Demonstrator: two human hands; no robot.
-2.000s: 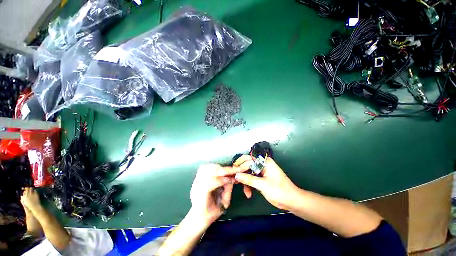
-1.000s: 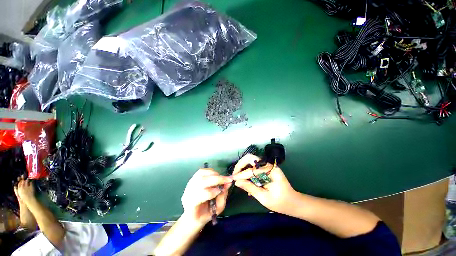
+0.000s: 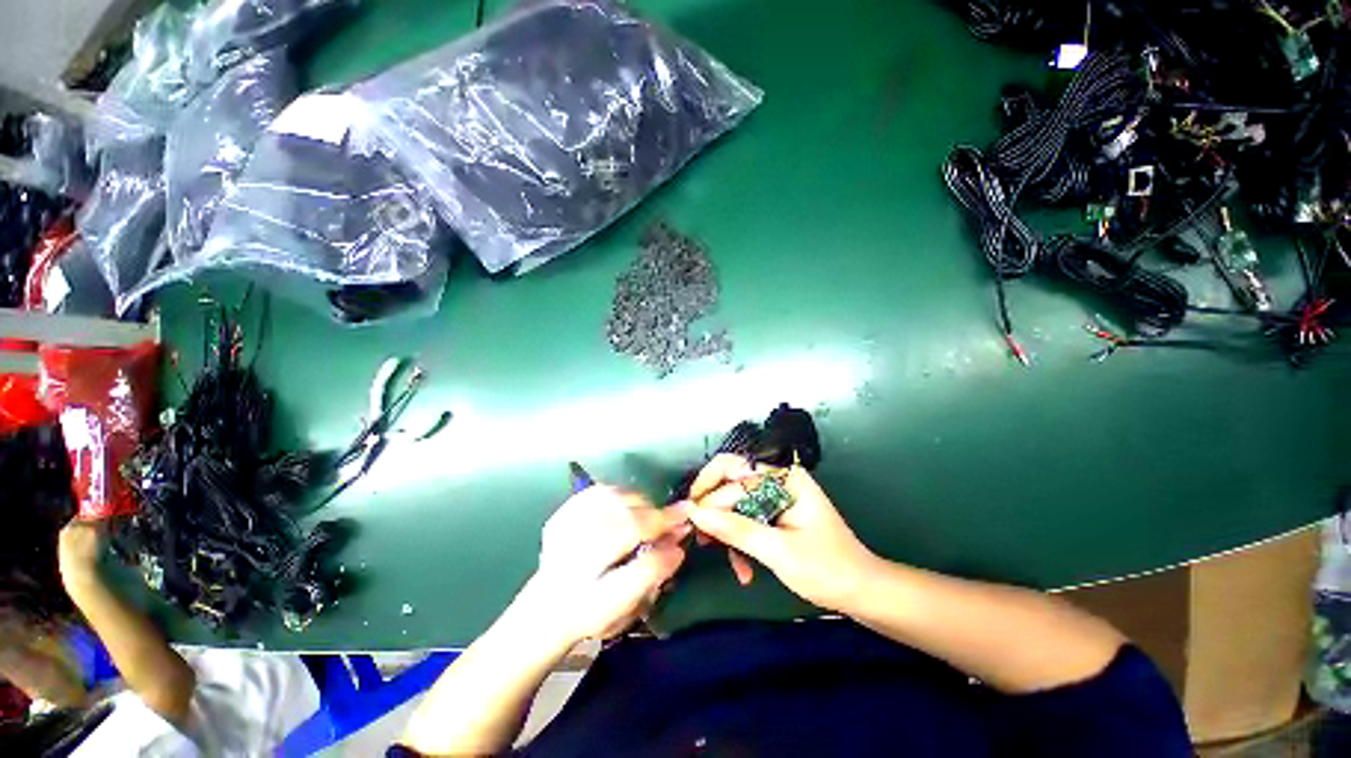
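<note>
My right hand (image 3: 793, 536) holds a small green circuit board (image 3: 763, 499) with thin wires, near the table's front edge. A black cable bundle with a rounded dark end (image 3: 782, 435) lies just beyond the fingers. My left hand (image 3: 605, 555) is closed around a dark slim tool (image 3: 579, 477), whose end sticks out above the fist. The fingertips of both hands meet left of the board; what is between them is too small to tell. A flat heap of tiny grey parts (image 3: 664, 301) lies at mid-table.
Clear bags of black parts (image 3: 548, 133) lie back left. Pale-handled pliers (image 3: 382, 415) lie beside a black cable heap (image 3: 222, 489) at left. Another cable heap with boards (image 3: 1096, 193) is at back right. A red bag (image 3: 101, 430) and another person's arm (image 3: 126, 629) are far left.
The board in my right hand has turned its green face up. My left hand has closed around the dark tool and rotated. The other person's arm at far left has moved.
</note>
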